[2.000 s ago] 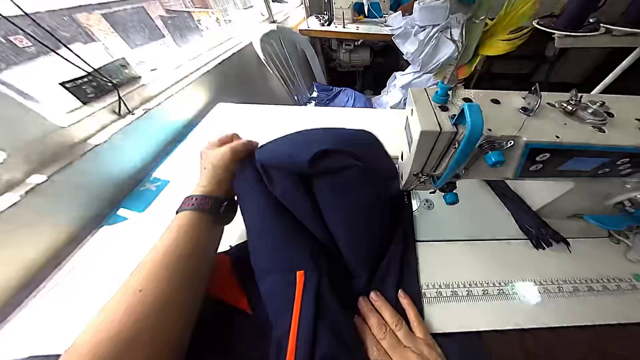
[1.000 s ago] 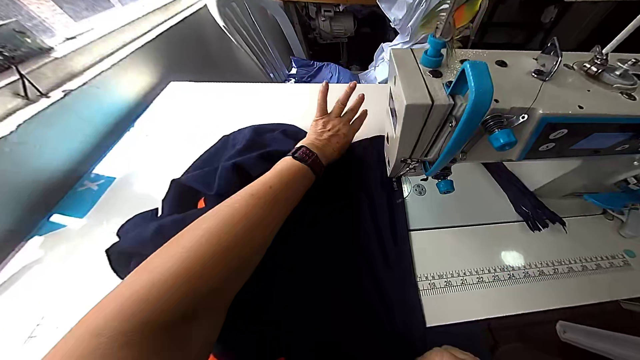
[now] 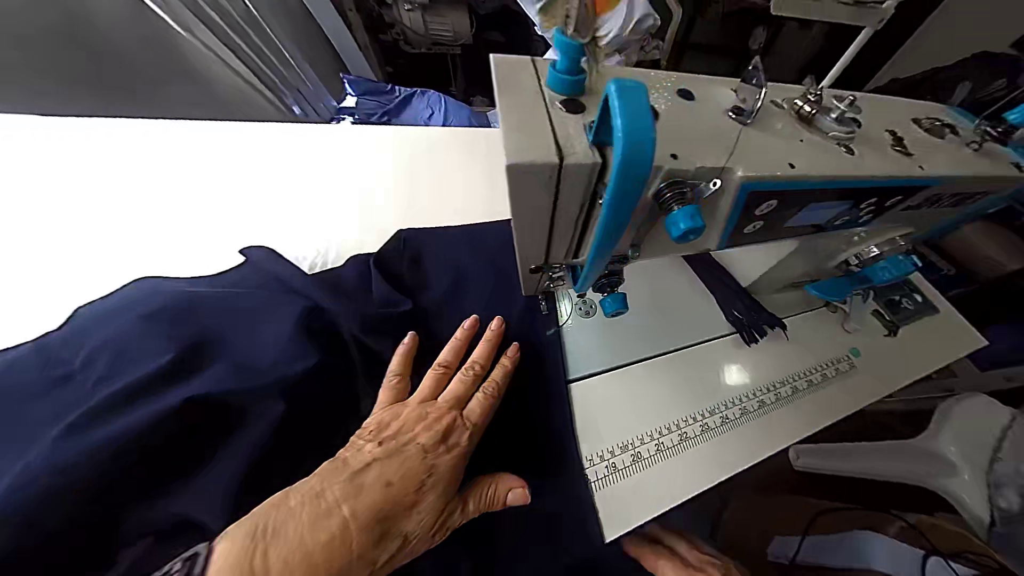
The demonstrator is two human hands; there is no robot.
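Dark navy fabric (image 3: pixel 264 360) lies spread over the white table, its right edge running under the head of an industrial sewing machine (image 3: pixel 624 160). Flat on the cloth, fingers spread, rests my left hand (image 3: pixel 424 440), just left of and below the needle area. My right hand (image 3: pixel 680 552) shows only in part at the bottom edge, by the front edge of the table; its fingertips are partly hidden and its grip is unclear. The presser foot area (image 3: pixel 546 300) sits at the cloth's right edge.
A printed ruler scale (image 3: pixel 720 420) crosses the machine bed at the right. A bundle of dark strips (image 3: pixel 740 308) lies under the machine arm. Blue cloth (image 3: pixel 416 104) is behind the table. White plastic parts (image 3: pixel 920 456) stand at the lower right.
The fabric, bunched up two seconds ago, is now spread flatter. My left hand has moved from the cloth's far edge back toward me. The view has come closer to the machine.
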